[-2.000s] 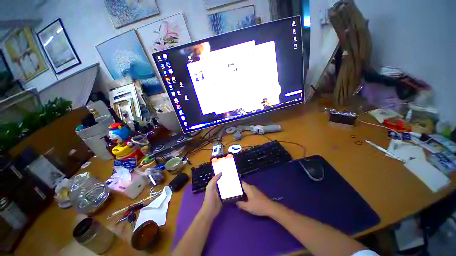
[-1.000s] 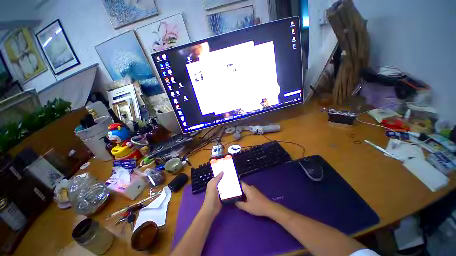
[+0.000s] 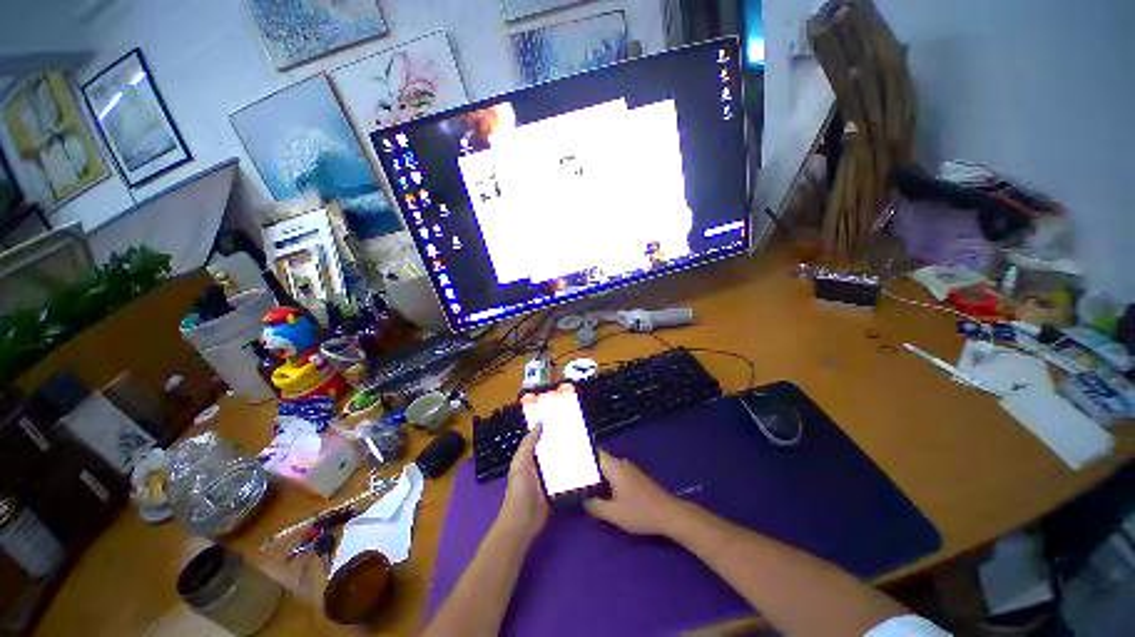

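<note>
A smartphone (image 3: pixel 566 442) with a bright white screen is held upright over the front edge of the keyboard (image 3: pixel 652 388). My left hand (image 3: pixel 525 483) grips its left side, with the thumb at the screen's left edge. My right hand (image 3: pixel 632 498) holds its lower right corner; some of its fingers are hidden behind the phone. Both forearms lie over the purple and dark desk mat (image 3: pixel 734 529). The mouse (image 3: pixel 774 416) lies on the mat to the right, untouched.
The monitor (image 3: pixel 585 199) stands behind the keyboard, showing white windows. At left are a tissue (image 3: pixel 380 520), a brown bowl (image 3: pixel 360 587), a lidded jar (image 3: pixel 230 590), a clear glass vessel (image 3: pixel 218 485) and a toy figure (image 3: pixel 296 355). Driftwood (image 3: pixel 868 131) and papers (image 3: pixel 1055 423) are at right.
The view has shifted very slightly. Both hands still hold the phone in the same place, and nothing else has visibly moved.
</note>
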